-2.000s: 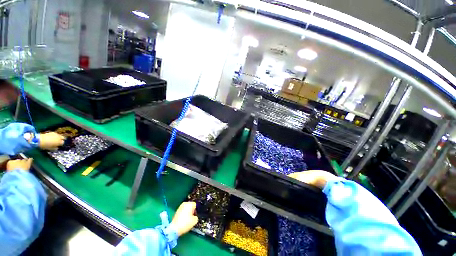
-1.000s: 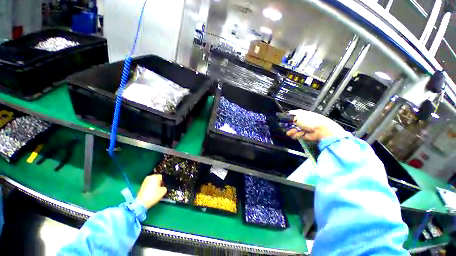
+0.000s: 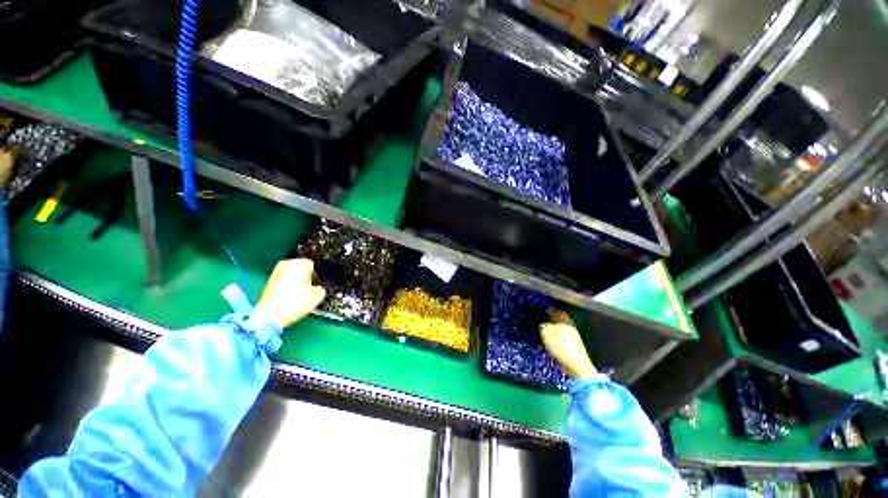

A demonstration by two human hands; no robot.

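My left hand [image 3: 289, 292] is at the left edge of the tray of dark components [image 3: 355, 272]; its fingertips are hidden, so I cannot tell what they hold. My right hand [image 3: 565, 342] reaches into the lower tray of blue components [image 3: 511, 331], fingers down at the pieces; whether it grips any cannot be seen. Between them is the tray of yellow components [image 3: 428, 318], with a white paper label [image 3: 438, 266] at its back. Above, on the upper shelf, a deep black bin [image 3: 526, 219] holds more blue components [image 3: 501, 146].
A blue coiled cord [image 3: 185, 107] hangs at left. A black bin with a plastic bag [image 3: 292, 58] stands on the upper shelf. The metal shelf edge [image 3: 370, 229] runs above the trays. The conveyor rail [image 3: 409, 409] lies in front. Another person's hand [image 3: 5, 165] shows at far left.
My right hand has moved from above the upper blue bin down into the lower blue tray. My left hand stays beside the dark tray. The view has shifted down and to the right.
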